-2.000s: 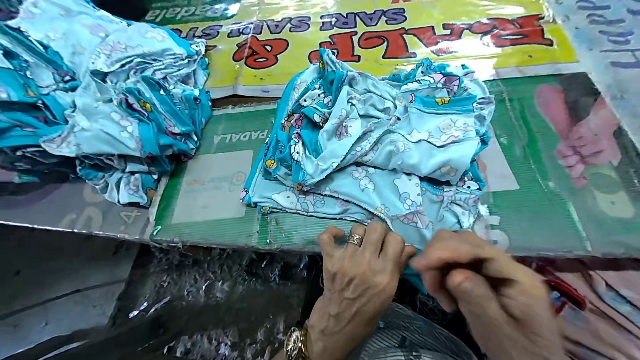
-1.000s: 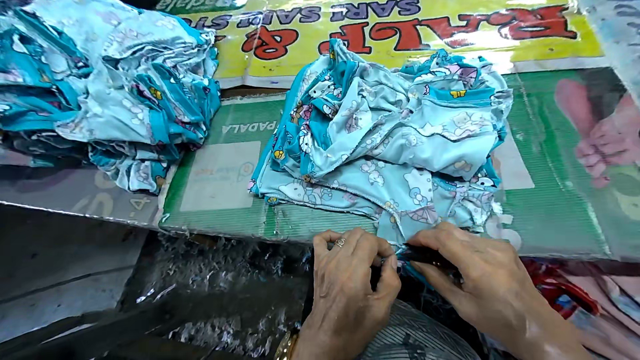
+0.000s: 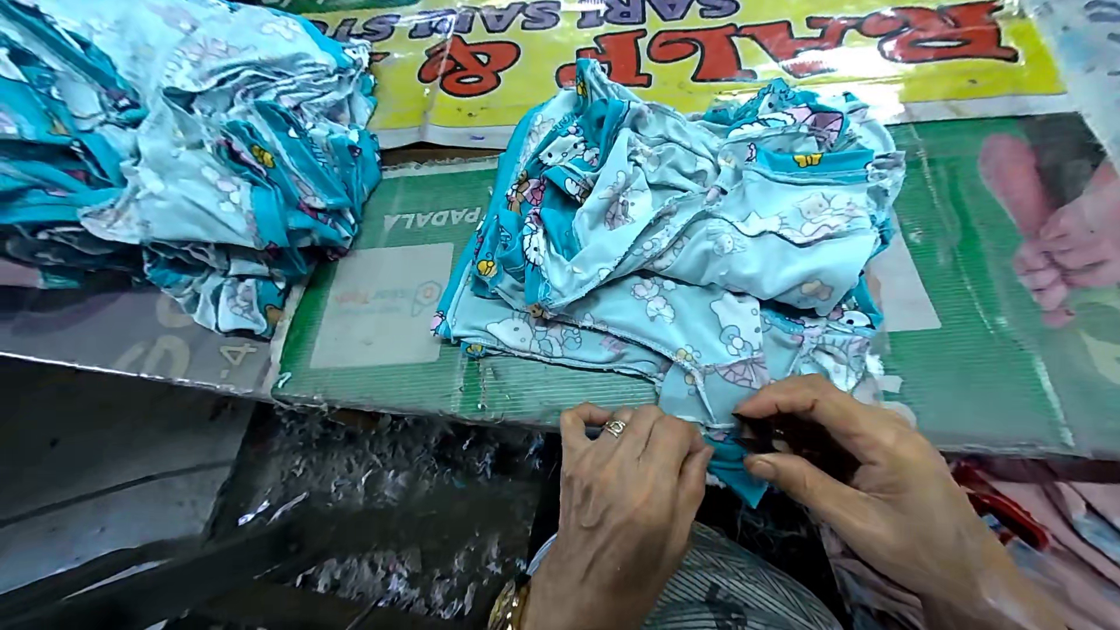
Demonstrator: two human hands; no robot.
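A loose stack of light-blue printed fabric garments with teal trim (image 3: 700,254) lies on the table, its lower end hanging over the front edge. My left hand (image 3: 626,499), with a ring on one finger, pinches the fabric at that edge. Just right of it, my right hand (image 3: 866,490) holds a small dark tool (image 3: 757,435), mostly hidden in the palm, its tip by the teal trim. I cannot tell exactly what kind of tool it is.
A larger heap of the same fabric (image 3: 201,140) sits at the left. Green corrugated plastic sheet (image 3: 385,385) and a yellow printed banner (image 3: 840,70) cover the table. Pink cloth and a red-handled object (image 3: 1002,516) are at lower right. Lint and scraps (image 3: 376,525) lie below the edge.
My right hand has opened out from a tighter curl, and the dark tool in it now shows. My left hand stays at the table edge. The stack stays in place.
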